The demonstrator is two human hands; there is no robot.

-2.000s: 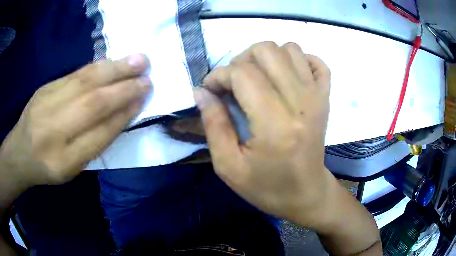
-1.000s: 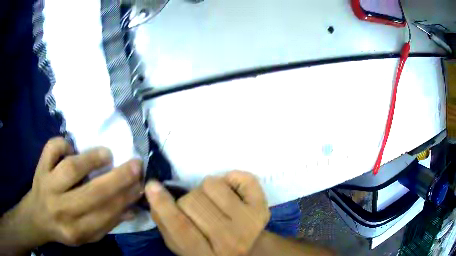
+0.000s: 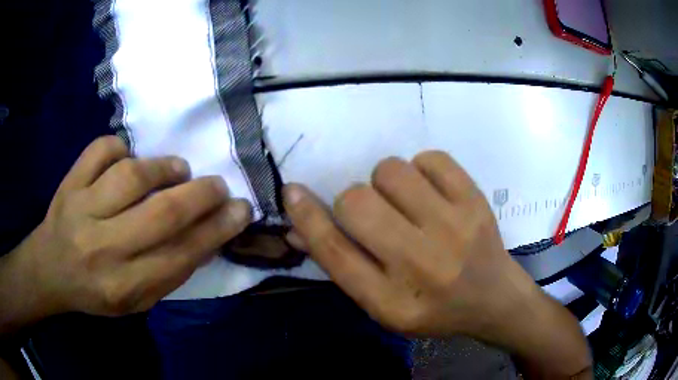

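Note:
A white lining piece (image 3: pixel 171 82) with grey overlocked edges lies along the navy garment panel (image 3: pixel 44 82) at the left. My left hand (image 3: pixel 141 230) holds the lower end of the lining, fingertips near its grey edge. My right hand (image 3: pixel 394 245) has thumb and index finger at the lower corner of the grey edge, pinching the dark cloth there. A dark oval, brownish in the middle (image 3: pixel 264 246), shows between my hands below the lining's end. A loose dark thread sticks out to the right of the edge.
A phone in a red case (image 3: pixel 583 22) lies at the upper right, its red wrist strap (image 3: pixel 587 163) hanging across the white table (image 3: pixel 446 148). A slim metal tool (image 3: pixel 647 73) lies beyond it. A yellow-orange box (image 3: pixel 664 167) stands at the right edge. Ruler marks run along the table's front.
Since one second ago, the cloth and both hands appear further right and my right hand higher in view. The lining's end lies flatter, and the dark oval shows between my hands.

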